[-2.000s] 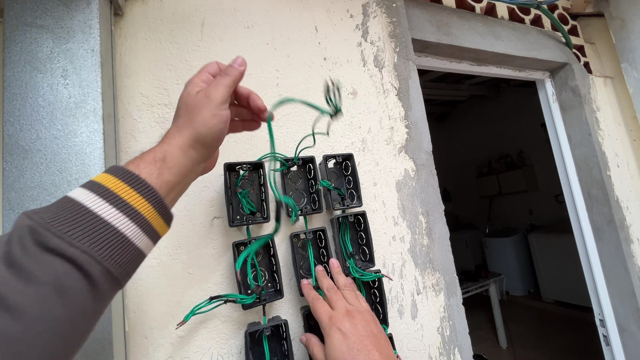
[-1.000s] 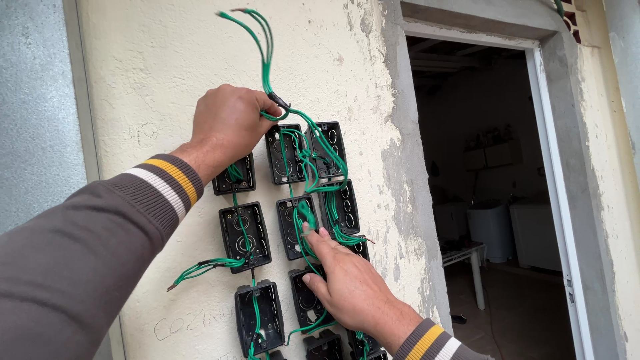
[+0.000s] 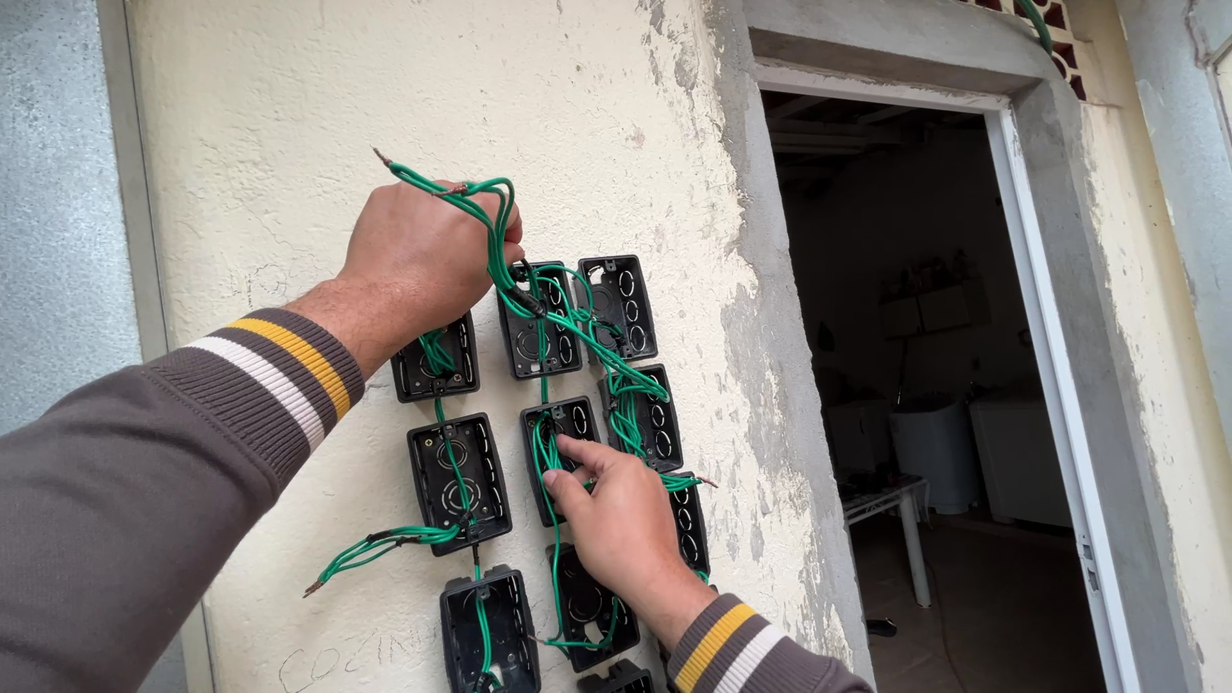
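Note:
My left hand [image 3: 423,252] grips a bundle of green wires [image 3: 493,217] with bare copper ends, bound with black tape, in front of the top middle black electrical box [image 3: 541,356]. The bundle runs down right toward the right column of boxes. My right hand [image 3: 621,510] pinches green wires [image 3: 551,445] at the second middle box [image 3: 577,414], thumb and index finger on them. Taped wires [image 3: 385,541] stick out leftward from the second left box [image 3: 433,481]. More boxes with green wires lie below, partly hidden by my right hand.
The boxes are fixed to a rough cream wall [image 3: 289,173] with faint pencil writing. At right is a doorway with a white metal frame [image 3: 1049,337]; inside stand a table [image 3: 890,500] and a white appliance [image 3: 938,452]. A grey metal panel [image 3: 58,212] borders the left.
My left hand has gone from open fingers beside loose wires to gripping the bundle, whose free ends now bend left over the hand. My right hand has gone from spread fingers to pinching wires.

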